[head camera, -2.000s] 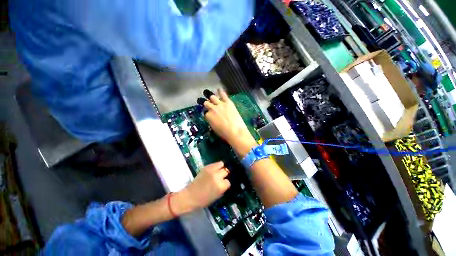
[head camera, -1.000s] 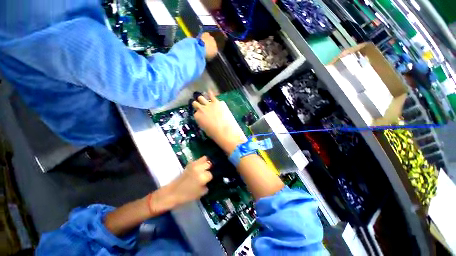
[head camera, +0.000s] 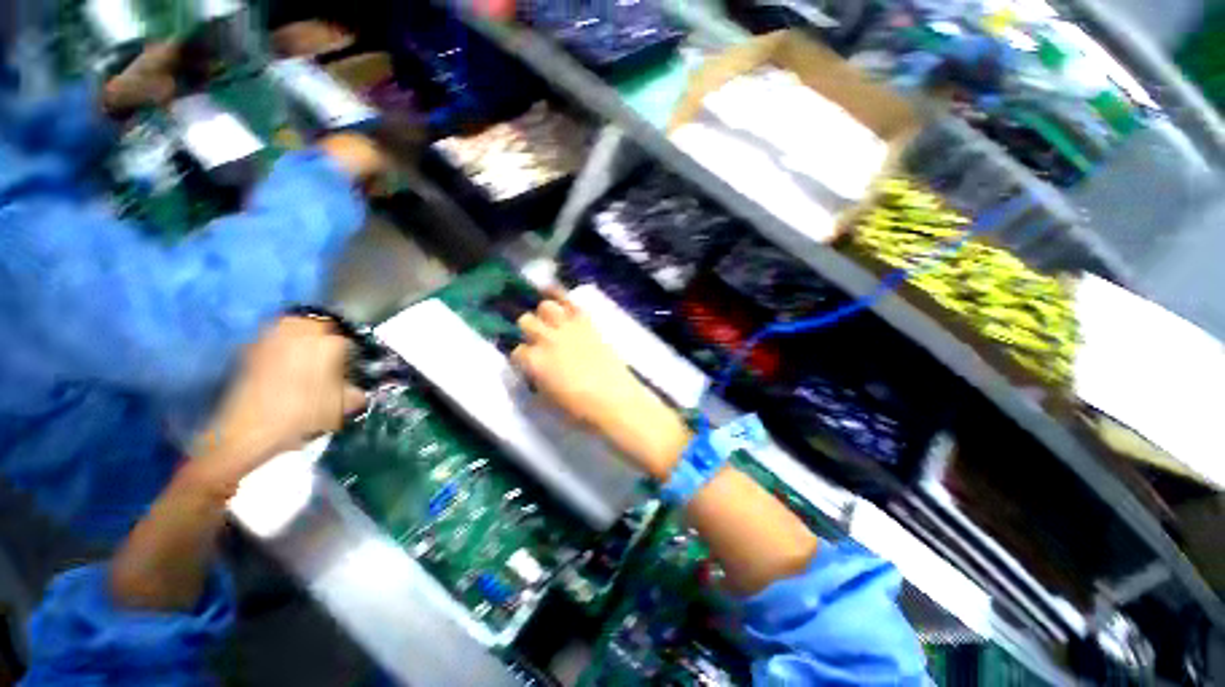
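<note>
A green circuit board (head camera: 443, 490) crowded with small parts lies on the line in front of me; the view is blurred. My left hand (head camera: 289, 389) is over its far left corner, fingers curled around small black components (head camera: 327, 322). My right hand (head camera: 578, 362), with a light blue wrist strap (head camera: 712, 456), is over the long silver-white heatsink (head camera: 517, 409). Its fingers are bent near another pale bar (head camera: 638, 346); whether they hold anything is hidden.
A person's blue sleeve (head camera: 269, 255) is at the left, with hands over further boards. Bins of beige components (head camera: 511, 154), grey parts (head camera: 658, 222) and red parts (head camera: 732, 336) line the right. White boxed parts (head camera: 793, 141) and yellow-and-black components (head camera: 954, 275) sit on the shelf.
The view has shifted. My left hand has moved farther up the board to its far left corner; dark pieces now show at it. My right hand has moved toward the bin side, its fingertips without the black pieces.
</note>
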